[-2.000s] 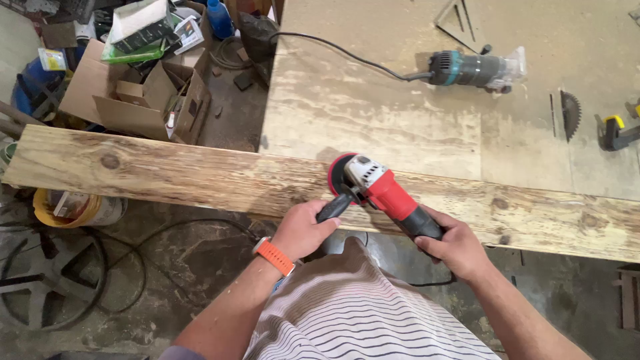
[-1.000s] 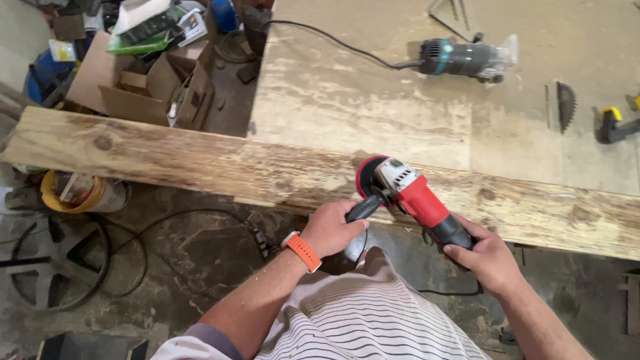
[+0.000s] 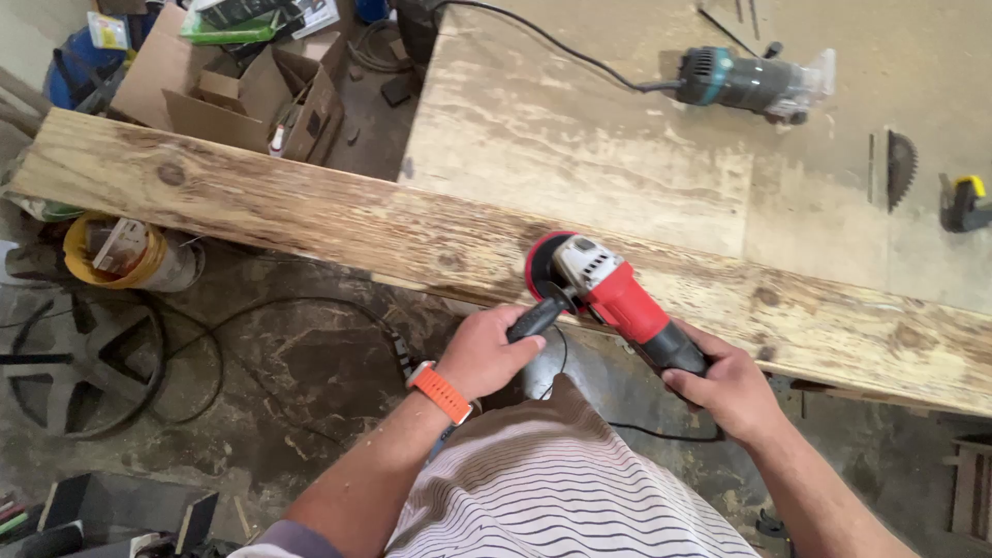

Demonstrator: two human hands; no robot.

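Observation:
A red and black angle grinder [image 3: 628,298] with a red-edged round disc rests on a long, weathered wooden plank [image 3: 310,209]. My left hand [image 3: 492,349], with an orange-banded watch on the wrist, is closed around the grinder's black side handle. The rear black body of the tool is in my right hand [image 3: 721,384], thumb on the near side. The disc lies against the upper face of the plank, near the plank's middle; its underside is hidden. Dark streaks and knots mark the wood, which lies along the near edge of a plywood worktable [image 3: 573,132].
On the table are a corded trim router [image 3: 736,81], a partly visible toothed saw blade [image 3: 901,170] and a yellow and black tool [image 3: 966,203]. Cardboard boxes [image 3: 225,116], a yellow bucket [image 3: 116,252], a spoked metal wheel [image 3: 77,360] and cables [image 3: 221,333] stand or lie on the floor.
The grinder, held in both hands, moved right along the plank between the two earlier frames. Since the last of them it has shifted back to the left.

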